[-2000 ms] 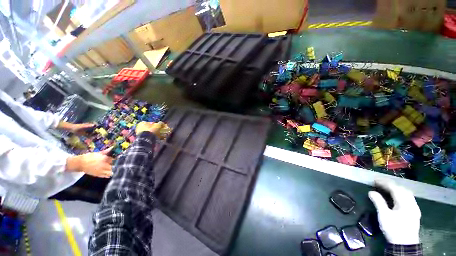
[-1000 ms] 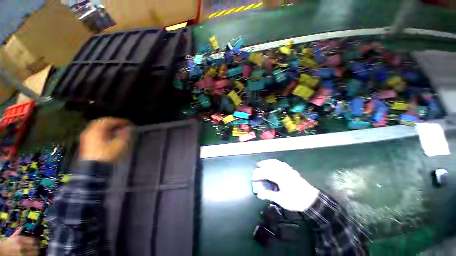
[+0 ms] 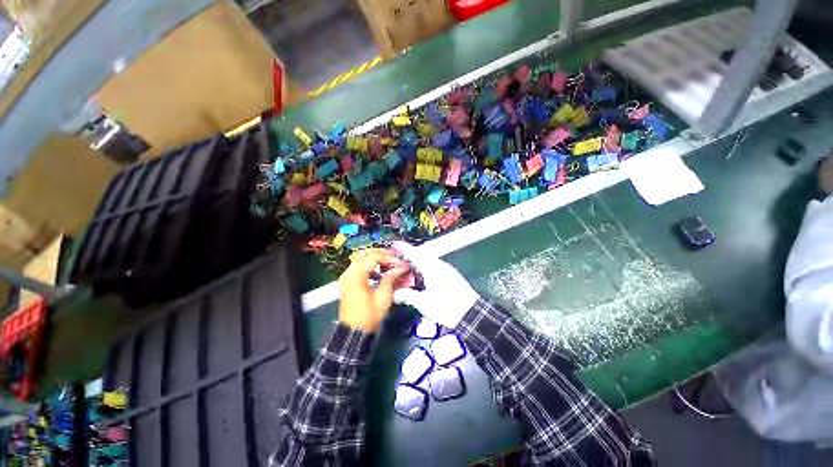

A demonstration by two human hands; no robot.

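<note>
My bare left hand (image 3: 367, 290) and my white-gloved right hand (image 3: 437, 288) meet in front of the clip pile. Between their fingers is a small dark part with a reddish piece on it, mostly hidden; it looks like a housing with a clip. Several small glossy rounded-square housings (image 3: 448, 347) with dark rims lie on the green bench just below my hands. The big pile of coloured binder clips (image 3: 429, 171) lies behind the white rail. The dark foam tray (image 3: 215, 356) lies to the left of my hands.
Stacked black foam trays (image 3: 169, 214) stand behind the working tray. A white paper (image 3: 665, 176) lies by the rail (image 3: 539, 205). A single dark part (image 3: 695, 232) is on the bench at right. A pale slotted tray (image 3: 680, 68) and metal post are upper right. A person's pale sleeve (image 3: 811, 283) is at right.
The view has swung right. My left hand has moved from above the foam tray to meet my right hand, and both now hold a small part together.
</note>
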